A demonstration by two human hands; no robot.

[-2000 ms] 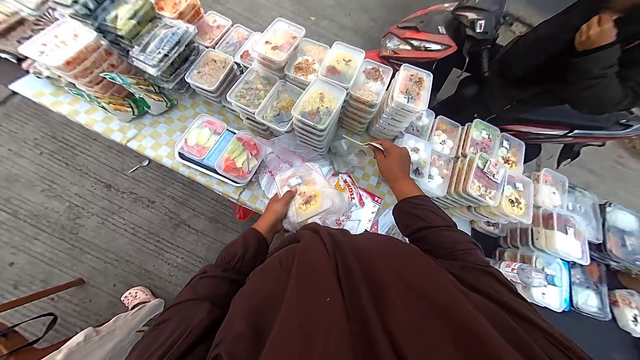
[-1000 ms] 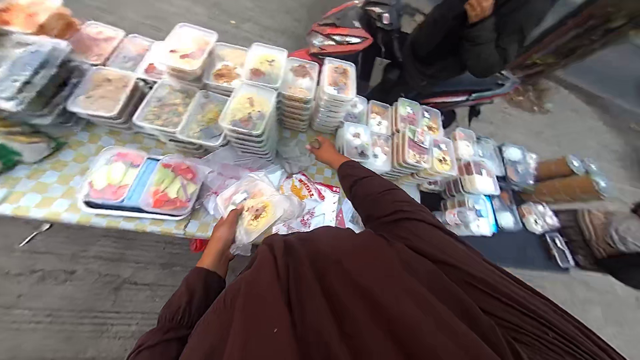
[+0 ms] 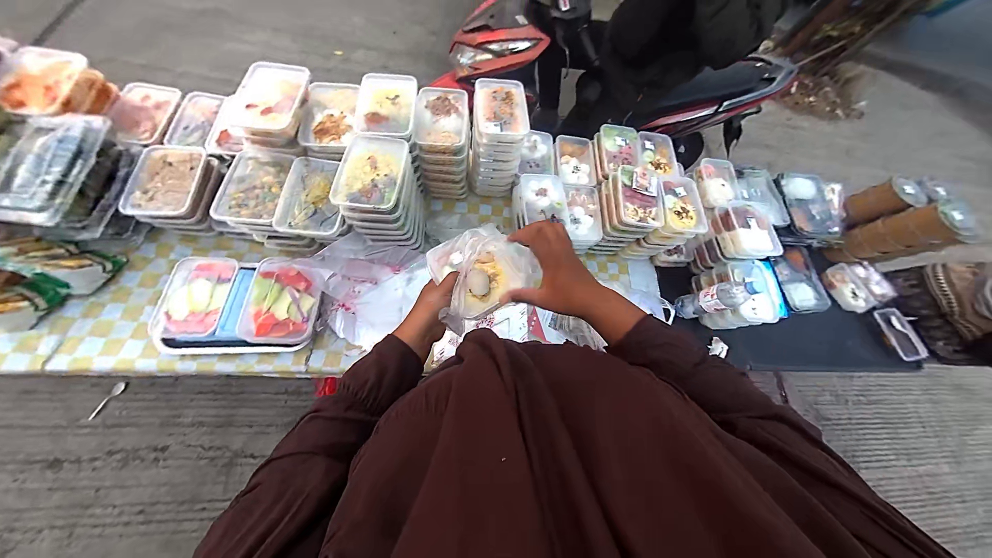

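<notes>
A clear plastic bag with a food container [image 3: 484, 277] in it is held above the near edge of the table. My left hand [image 3: 428, 311] grips its left side. On its right side is my right hand [image 3: 559, 271], thumb and fingers curved around the container. Yellow food and a round pale item show through the plastic. Crumpled plastic bags [image 3: 360, 298] lie just left of my hands. A tall stack of lidded food containers [image 3: 372, 182] stands behind them. The container's underside is hidden.
Two fruit containers [image 3: 203, 298] sit on a tray at left. Stacked dessert cups [image 3: 639, 201] and a plastic bottle [image 3: 717, 298] are at right. A red motorcycle [image 3: 504, 46] stands behind the checkered table [image 3: 116, 341], with a dark-clad person beside it. A spoon [image 3: 108, 399] lies on the ground.
My right hand has come from near the stacks behind to the bagged container and now touches its right side. My left hand still holds it. The view has shifted.
</notes>
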